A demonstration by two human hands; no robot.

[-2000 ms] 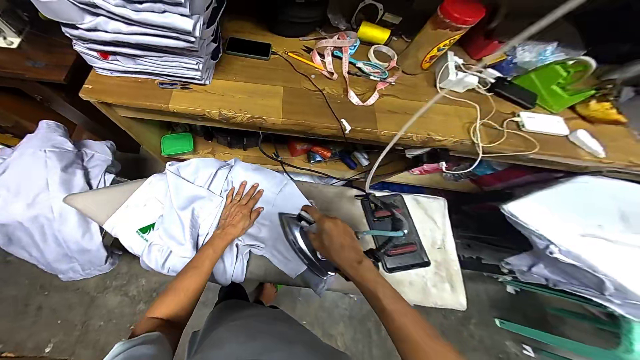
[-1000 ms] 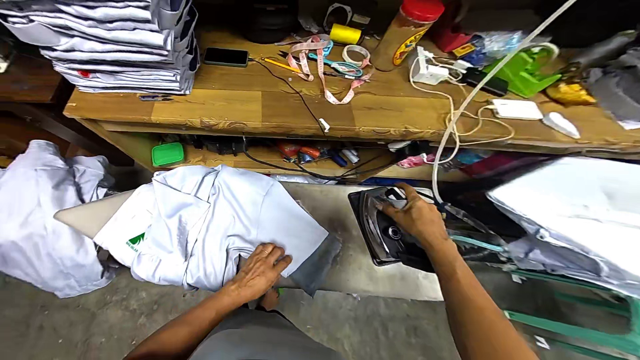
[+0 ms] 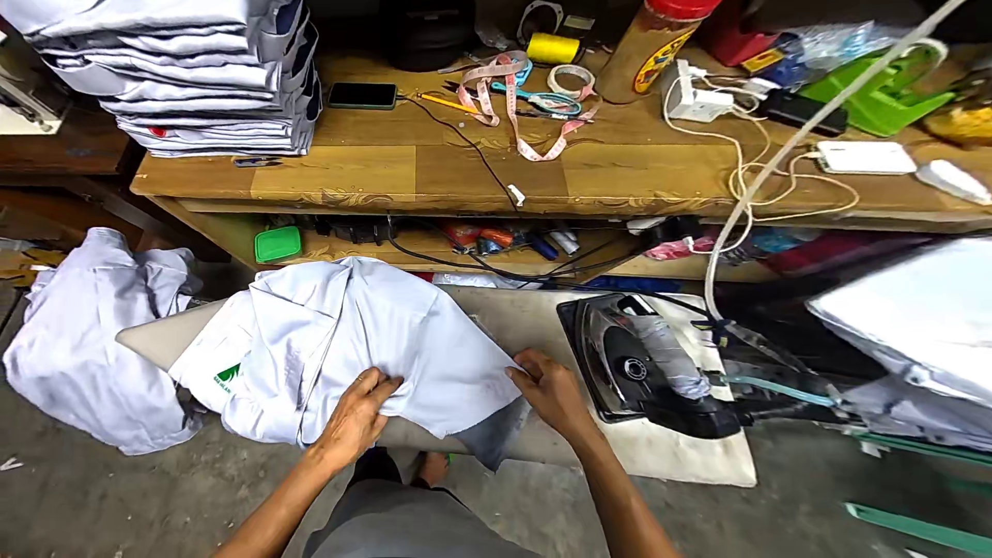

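A light grey-white garment with a green printed mark lies bunched over a narrow ironing board. My left hand pinches a fold at its near side. At the garment's right corner, my right hand has thumb and fingers closed on the edge. A dark grey cloth piece shows under that corner. To the right of my right hand, a steam iron with a wrapped handle rests on a black rest plate, untouched by either hand.
A wooden table beyond the board bears folded garments, a phone, a measuring tape, scissors and a jar. Another garment hangs at left. A hose and cables pass near the iron.
The iron has moved right from the garment onto its rest plate, and my right hand has let it go and come left to the garment's corner. My left hand now pinches the cloth it lay flat on.
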